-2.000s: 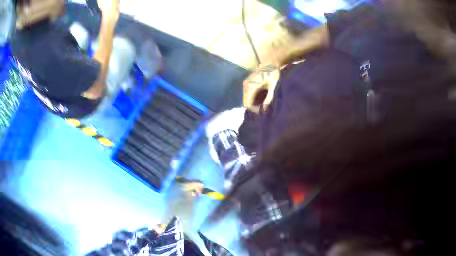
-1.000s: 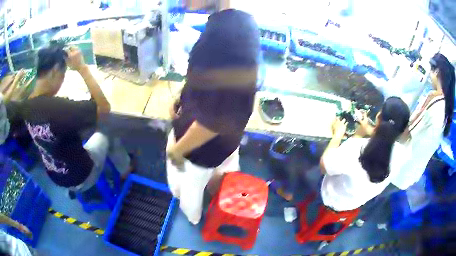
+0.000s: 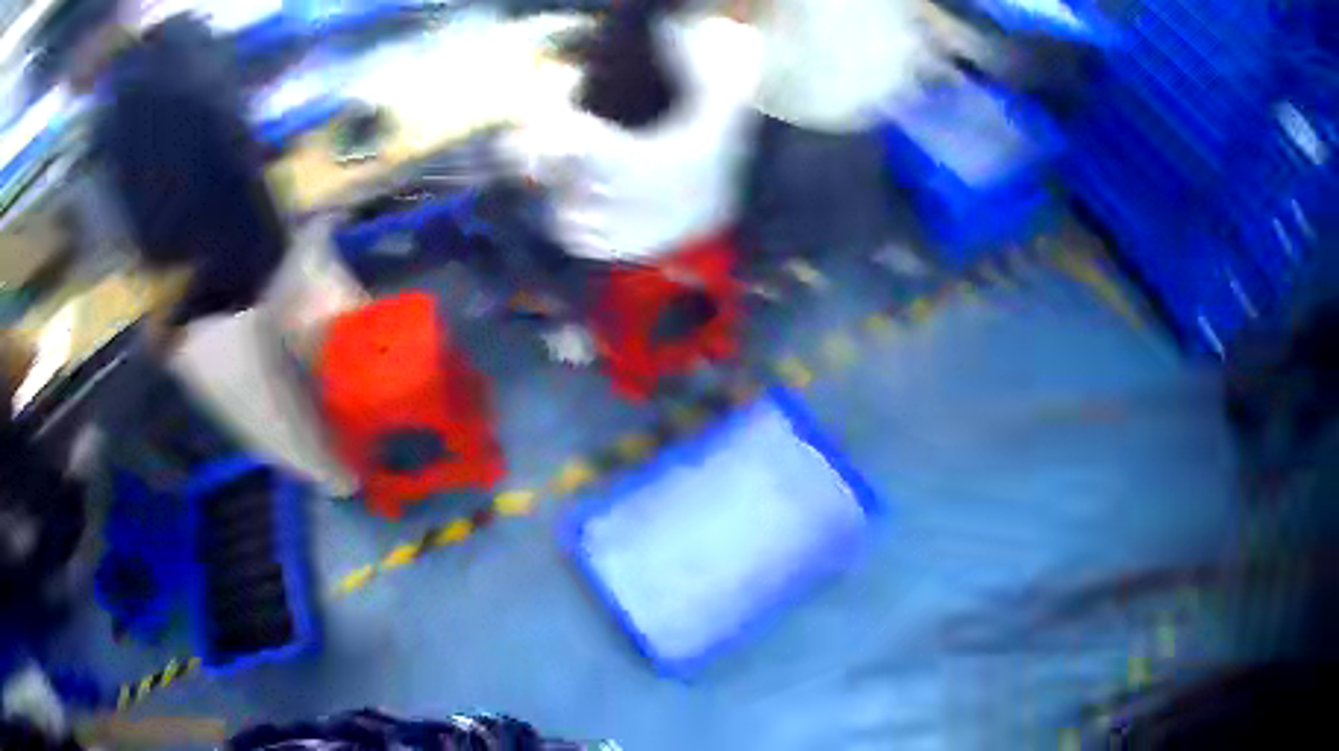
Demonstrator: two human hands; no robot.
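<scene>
A blue turnover crate lies on the floor in front of me, tilted across the view. A flat white liner or pale contents fills its inside; blur hides which. A black-and-white plaid sleeve shows along the bottom edge, cut off by it. No hand can be made out at the end of this sleeve. Neither my left hand nor my right hand is seen touching the crate.
Red stools stand beyond yellow-black floor tape. A crate of dark parts stands left. People in dark and white tops are by the bench. A tall blue crate stack and a smaller crate are right.
The view has swung right and blurred; the people, stools and dark-parts crate have shifted left. The pale-filled crate and the tall stack have come into view, with the plaid sleeve at the bottom.
</scene>
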